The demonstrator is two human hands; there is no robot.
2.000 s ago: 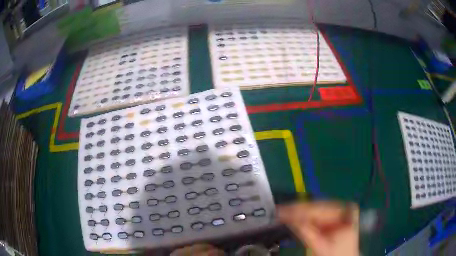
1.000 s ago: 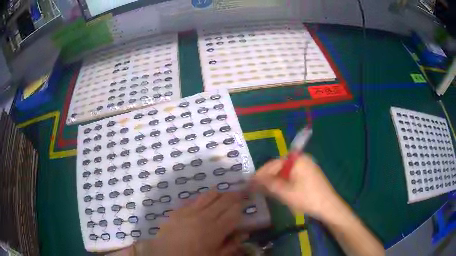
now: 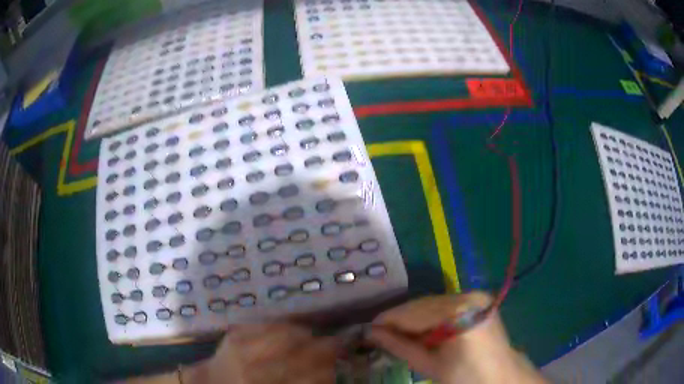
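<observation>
The white working tray (image 3: 247,300) lies in front of me with rows of dark oval components and a few tan slots. My left hand (image 3: 274,352) is at the bottom edge, just below the tray, blurred; its fingertips meet a small item at the test fixture (image 3: 375,367), too hidden to make out. My right hand (image 3: 450,337) holds the red test probe (image 3: 450,330), its tip end close to the left fingertips over the fixture. A red lead (image 3: 516,217) runs up from the probe's rear.
Two rear trays (image 3: 176,64) (image 3: 397,37) lie behind, with a red label (image 3: 493,88) at the right one. A side tray (image 3: 645,202) is far right. A dark lead (image 3: 555,165) crosses the mat. Stacked trays (image 3: 19,262) and a blue bin (image 3: 45,97) are at left.
Both hands have moved down from the tray's lower right part to the fixture below it. The probe has tilted from upright to nearly level. The whole view has shifted, with the trays higher.
</observation>
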